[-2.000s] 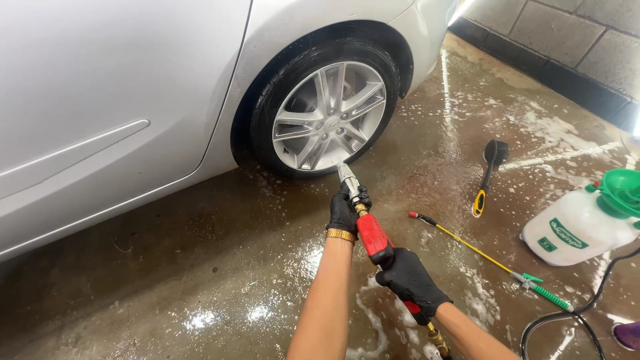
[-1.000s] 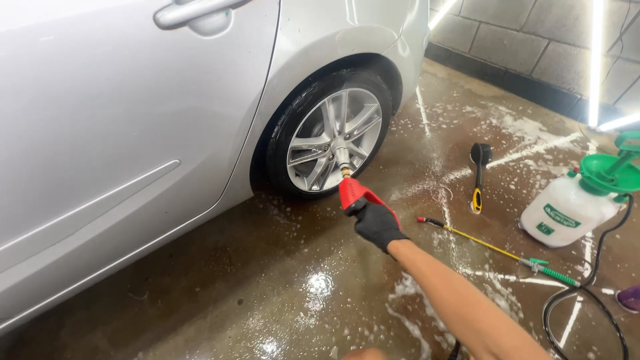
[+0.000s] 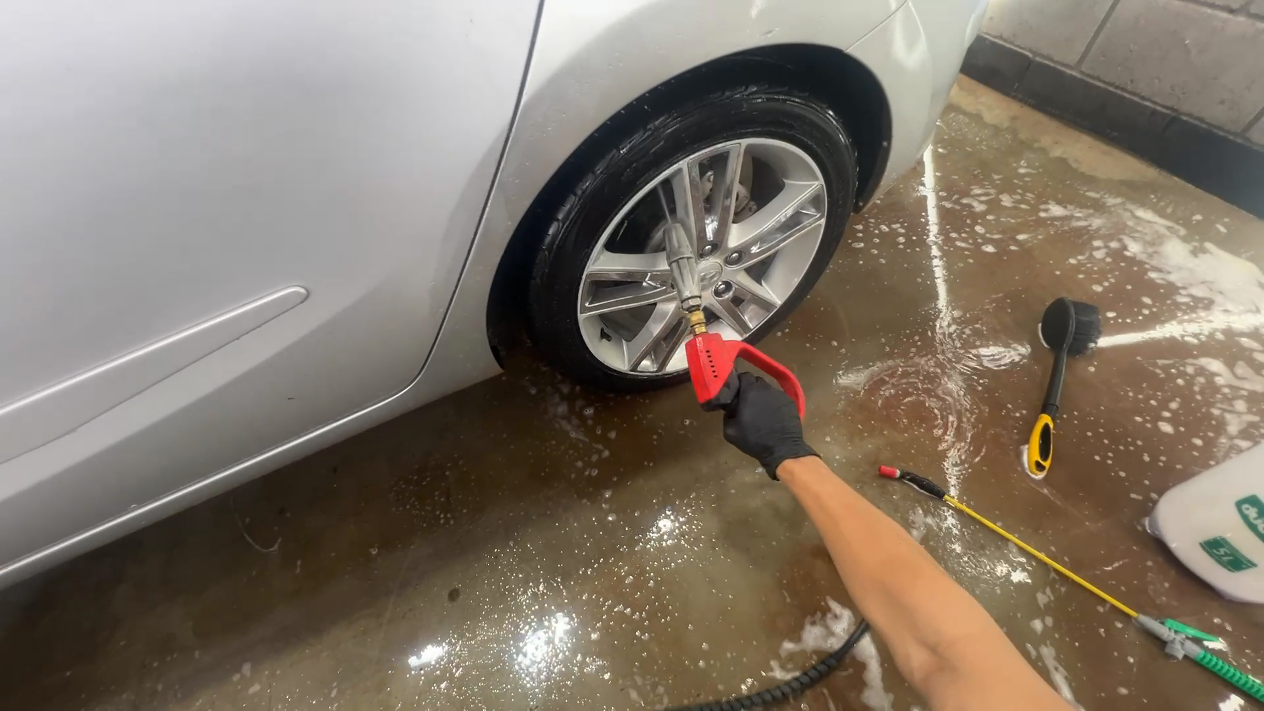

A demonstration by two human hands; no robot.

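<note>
My right hand (image 3: 765,420), in a black glove, is closed around the grip of a red spray gun (image 3: 713,367). The gun's grey nozzle (image 3: 681,259) points up toward the silver multi-spoke alloy wheel (image 3: 706,267) and overlaps its hub area in the view. A wet black tire (image 3: 563,286) surrounds the wheel, under the arch of a silver car (image 3: 247,197). My left hand is out of the picture.
A black-headed brush (image 3: 1059,341) with a yellow-ended handle lies on the wet floor (image 3: 553,513). Right of my arm are a yellow spray wand (image 3: 1042,558) and a white sprayer tank (image 3: 1220,523). A black hose (image 3: 790,683) crosses the floor at the bottom. A block wall (image 3: 1165,59) stands behind.
Two seconds ago both gloved hands were on the spray gun; the left has since left it and gone out of view. The nozzle now appears over the wheel's hub area rather than at its lower edge.
</note>
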